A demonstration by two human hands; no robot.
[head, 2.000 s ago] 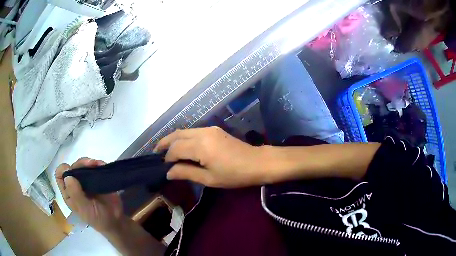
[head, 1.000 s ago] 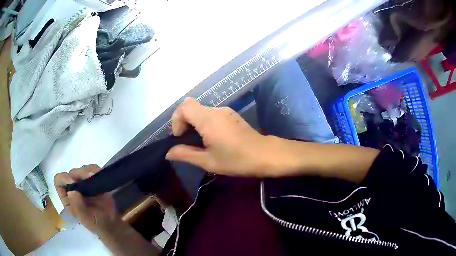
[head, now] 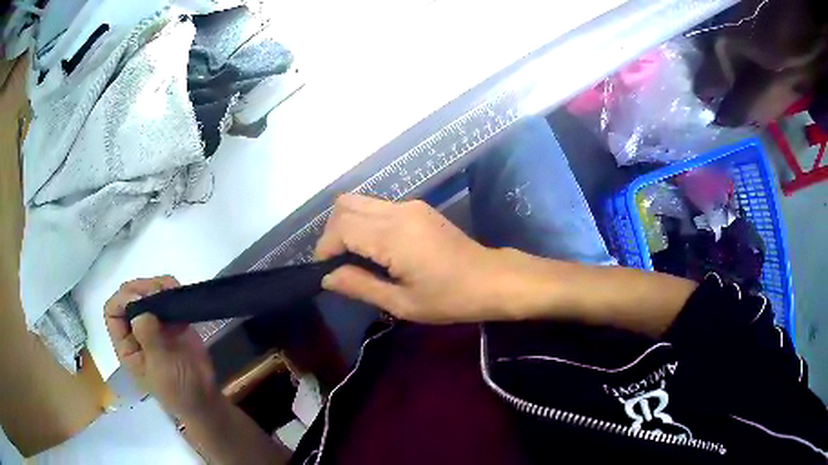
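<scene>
A narrow folded black band (head: 245, 296) is held above my lap, in front of the table edge, stretched nearly level between my two hands. My left hand (head: 163, 341) is at the lower left, pinching the band's left end between thumb and fingers. My right hand (head: 395, 259) grips the other end between thumb and fingers; that end is partly hidden by the hand. A crumpled light grey knit garment (head: 118, 136) lies on the table at the left, with a darker grey part (head: 227, 68) beside it. Neither hand touches it.
The white table has a ruler-marked front edge (head: 436, 150) running diagonally. A blue plastic basket (head: 776, 236) with dark scraps stands at the right. Clear bags with pink contents (head: 640, 104) lie behind it. A brown, open box-like edge (head: 254, 377) shows below my hands.
My right hand has moved right and a little up since the earliest frame, and the band spans a longer gap. Since the middle frame, the left end has risen and the band is more level.
</scene>
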